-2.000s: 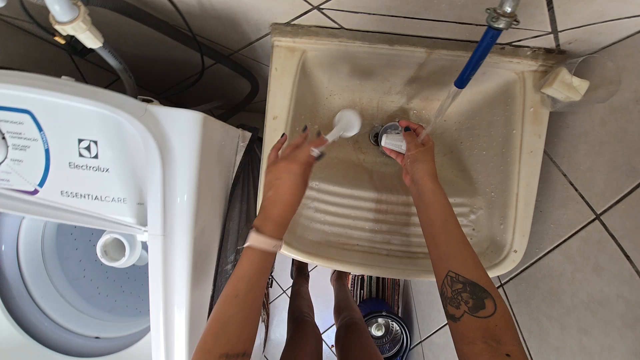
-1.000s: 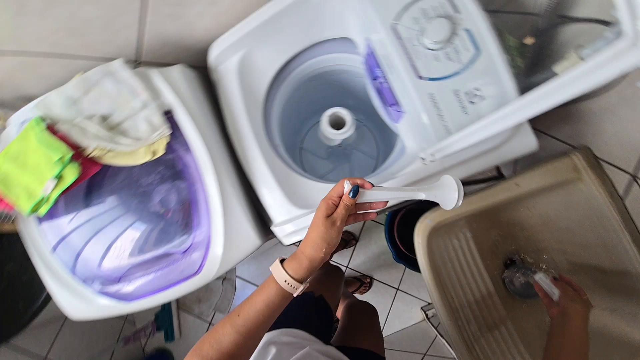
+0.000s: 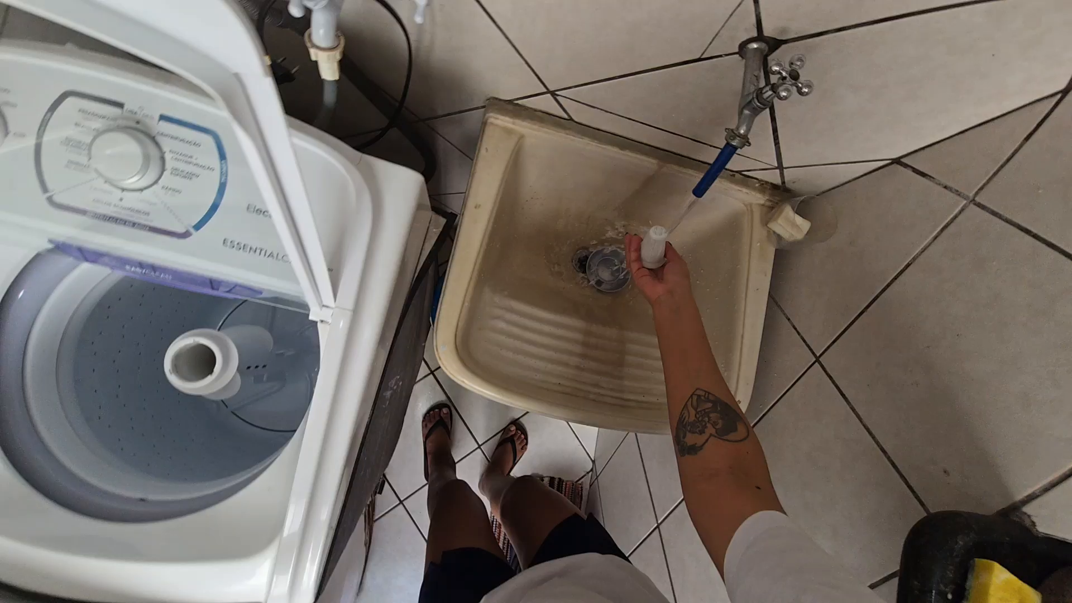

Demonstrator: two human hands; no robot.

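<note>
My right hand (image 3: 660, 272) is over the laundry sink (image 3: 578, 360), its fingers around a small white plastic piece (image 3: 654, 246) held beside the running water. A round clear plastic cup-like piece (image 3: 608, 269) sits in the basin by the drain, to the left of that hand. Water runs from the blue hose end (image 3: 714, 172) on the metal tap (image 3: 751, 96). My left hand is out of view, and so is the long white plastic part. At the left stands the washing machine (image 3: 368, 251), lid up, with a hollow white centre post (image 3: 201, 362) in its drum.
A pale block of soap (image 3: 788, 223) rests at the sink's right back corner. At the lower right is a black container (image 3: 946, 553) with a yellow sponge (image 3: 992, 582). My feet in flip-flops stand on the tiled floor (image 3: 536, 452) before the sink.
My left hand, which held a long white plastic part one second ago near the washing machine, has left the view. The view has swung back toward the sink.
</note>
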